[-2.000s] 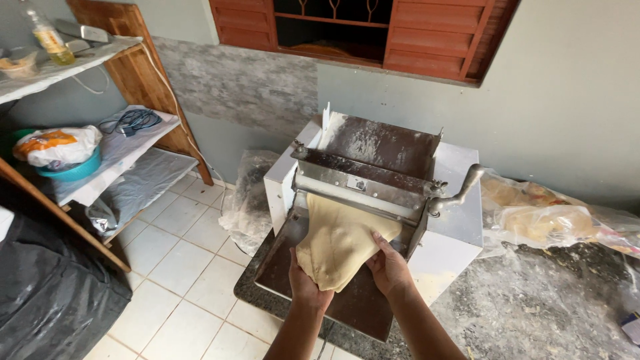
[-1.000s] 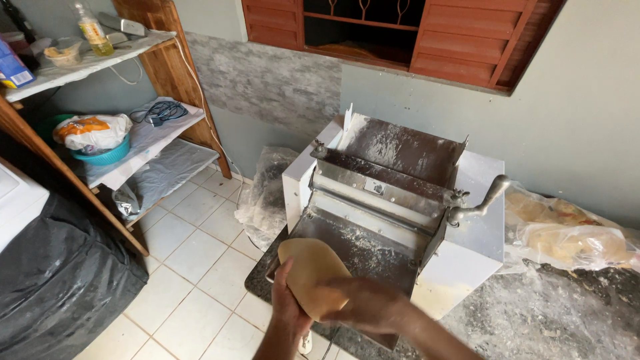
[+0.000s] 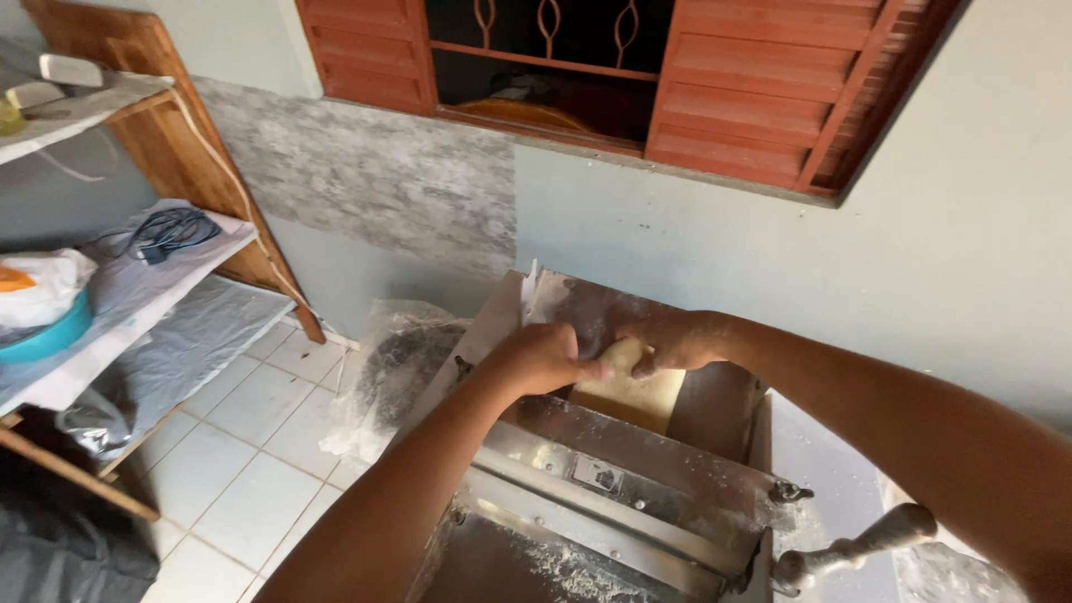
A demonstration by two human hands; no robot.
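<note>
A piece of pale dough (image 3: 638, 395) lies on the upper, back tray of a metal dough sheeter (image 3: 620, 477), its lower edge at the roller housing. My left hand (image 3: 548, 360) pinches the left side of the dough's top with thumb and fingers. My right hand (image 3: 682, 342) grips the top from the right, partly hidden behind the dough and its own wrist. The front tray (image 3: 511, 557) of the sheeter bears scattered flour. At the machine's right side is a metal crank handle (image 3: 854, 548), below my right forearm.
A wooden shelf unit (image 3: 209, 159) on the left holds a coiled black cable (image 3: 172, 233) and a blue basin (image 3: 50, 331) with a plastic bag. Clear plastic (image 3: 394, 368) lies beside the machine. Behind rises a wall with a red shuttered window (image 3: 745, 84).
Both hands and the dough have moved from in front of the sheeter to its back tray. Two seconds ago the dough hung over the front tray; one second ago it was folded in my hands.
</note>
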